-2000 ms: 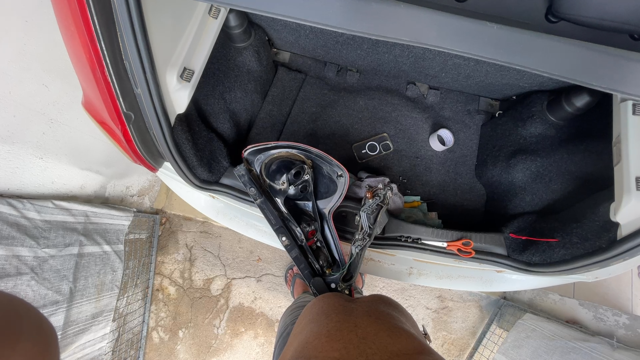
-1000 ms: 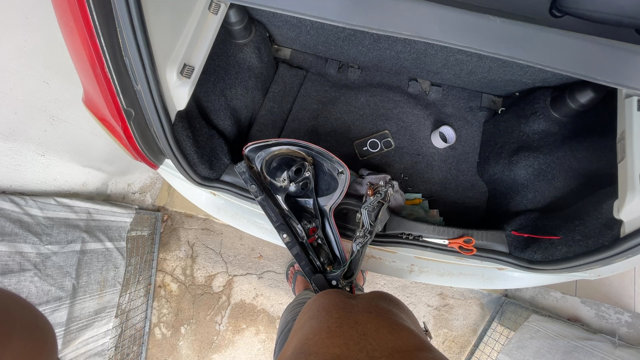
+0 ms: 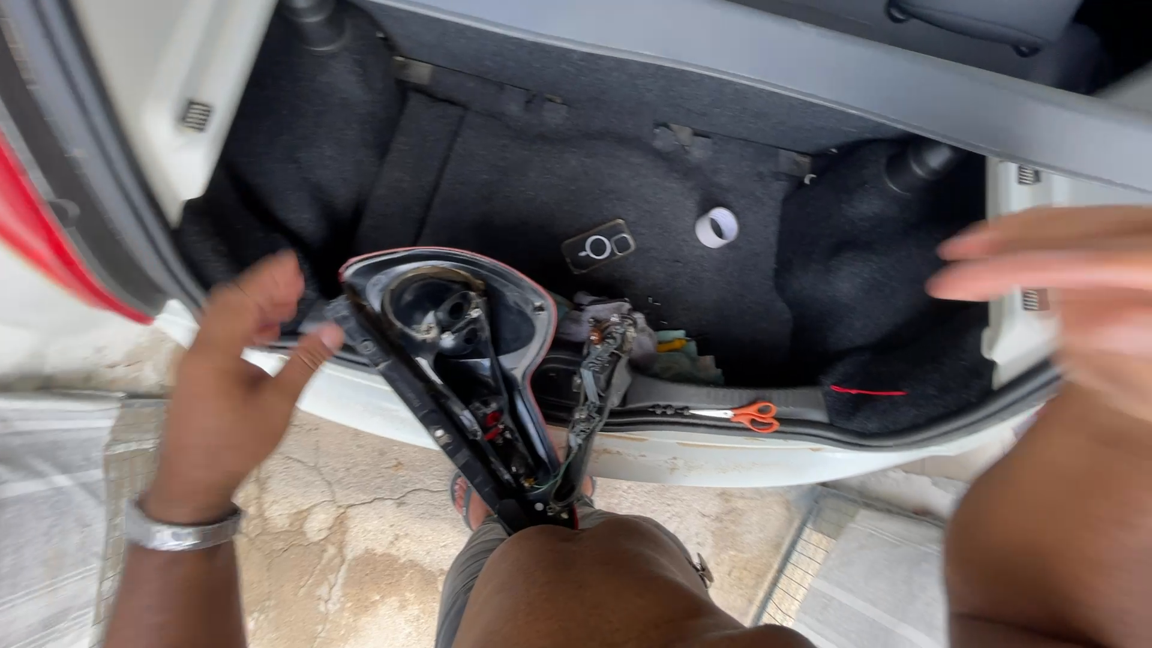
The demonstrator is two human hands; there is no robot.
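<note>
A car tail light housing (image 3: 513,328), its back side up, leans on the sill of the open trunk with its narrow end by my legs. Beside it on the right stands a strip-like bulb carrier (image 3: 594,387) with wires running to the housing. My left hand (image 3: 238,360), a metal band at its wrist, is just left of the housing, fingers apart and holding nothing. At the right edge, blurred, my right hand (image 3: 1053,270) hovers over the trunk's right side with fingers extended and nothing visible in it.
Orange-handled scissors (image 3: 754,416) lie on the trunk sill (image 3: 810,454). On the dark carpet are a phone (image 3: 598,246) and a roll of white tape (image 3: 716,227). A grey cloth (image 3: 621,324) lies behind the bulb carrier. A red strip (image 3: 868,391) is at the right.
Both hands have come into view, the left beside the housing and the right over the trunk's right side. The housing, bulb carrier, phone, tape and scissors have stayed in place.
</note>
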